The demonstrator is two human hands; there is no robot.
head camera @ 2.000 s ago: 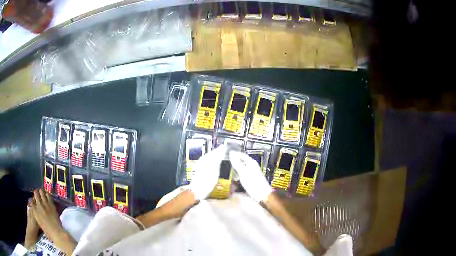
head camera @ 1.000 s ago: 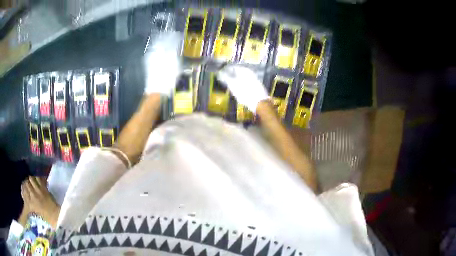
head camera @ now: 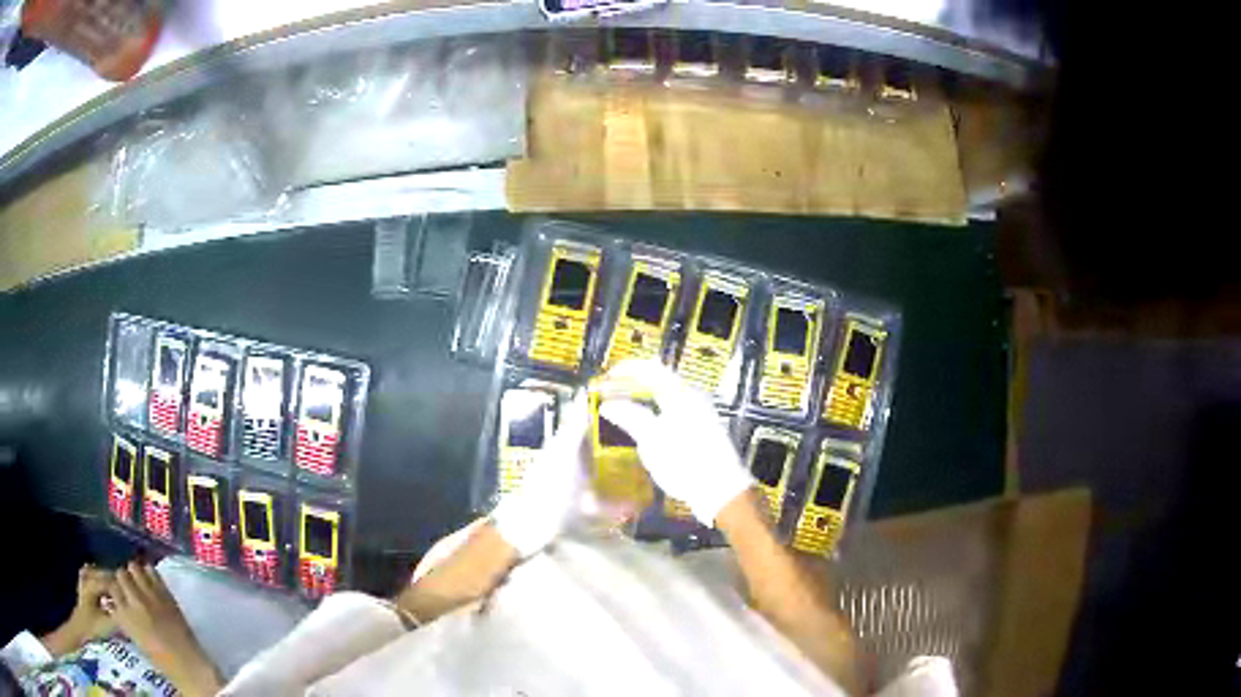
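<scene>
A clear blister tray [head camera: 882, 375] with two rows of yellow keypad phones lies in front of me on the dark green mat. My left hand [head camera: 547, 470], in a white glove, is at the left edge of a yellow keypad phone [head camera: 622, 479] over the tray's near row. My right hand [head camera: 681, 443], also in a white glove, has its fingers over the top of the same phone. Both hands hold it between them. The hands and phone hide part of the near row.
A tray of red-keyed phones [head camera: 357, 449] lies at left beside another person's hands [head camera: 136, 613]. Clear plastic pieces [head camera: 419, 256] lie behind. Brown cardboard [head camera: 742, 143] runs along the back edge. An open carton [head camera: 1041, 586] stands at right.
My left hand has moved from the tray's left edge to the phone, and my right hand has closed in on it. The view has tilted up, showing the shelf again.
</scene>
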